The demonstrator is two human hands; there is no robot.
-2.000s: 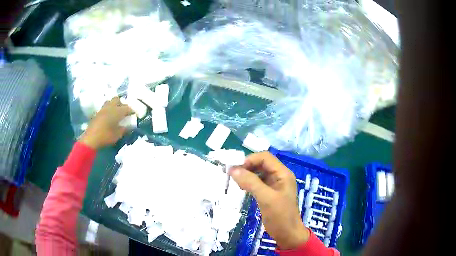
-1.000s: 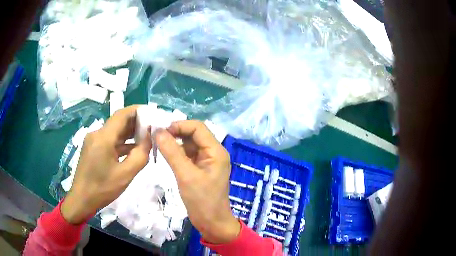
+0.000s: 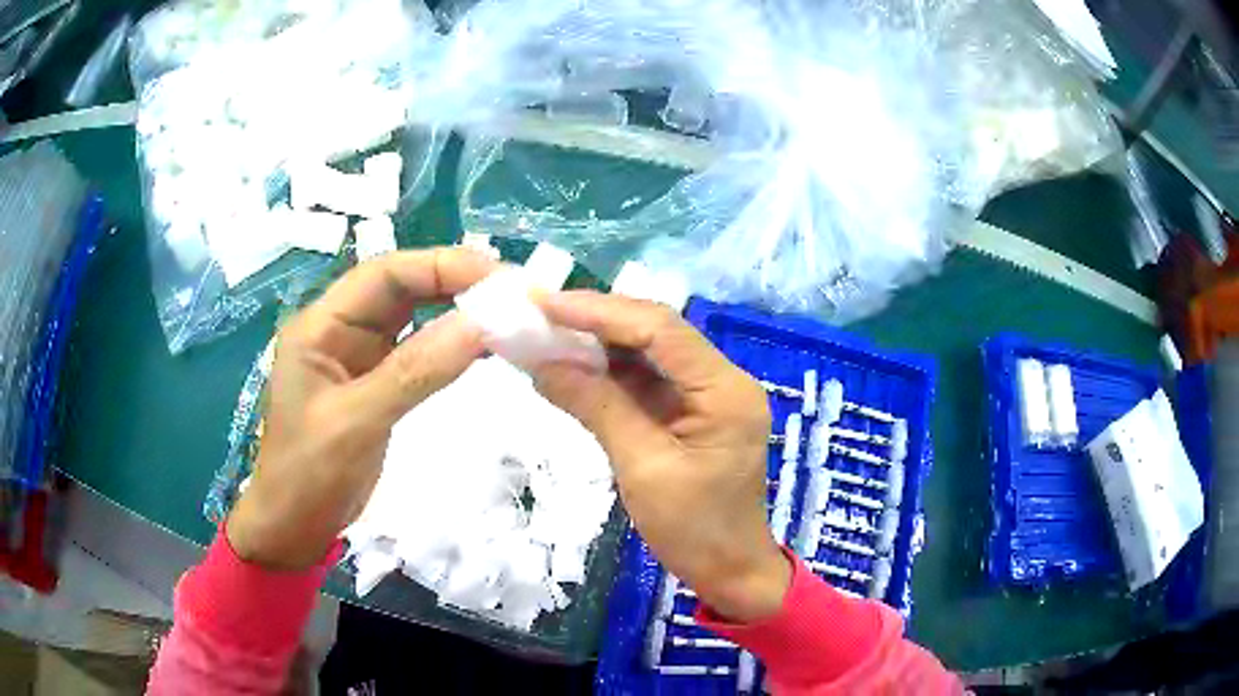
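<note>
My left hand (image 3: 347,394) and my right hand (image 3: 673,442) meet over the tray of inserts. Between their fingertips they hold a small white piece (image 3: 514,316), pale and slightly see-through; whether it is one piece or two together I cannot tell. A big heap of white inserts (image 3: 476,476) lies below the hands, partly hidden by them. A blue parts tray (image 3: 917,408) with rows of slim white stick parts (image 3: 853,479) is to the right, partly behind my right forearm.
An open polybag of white blocks (image 3: 272,150) is at back left. A large crumpled polybag (image 3: 802,150) lies behind. Another blue tray (image 3: 1003,469) at right holds two white oblongs (image 3: 1046,403) and a white printed card (image 3: 1144,492). Stacked clear trays (image 3: 34,292) stand at far left.
My left hand has come from the block bag to meet my right hand over the heap. Since one second ago, the held piece is turned and the view has shifted, showing more on both sides.
</note>
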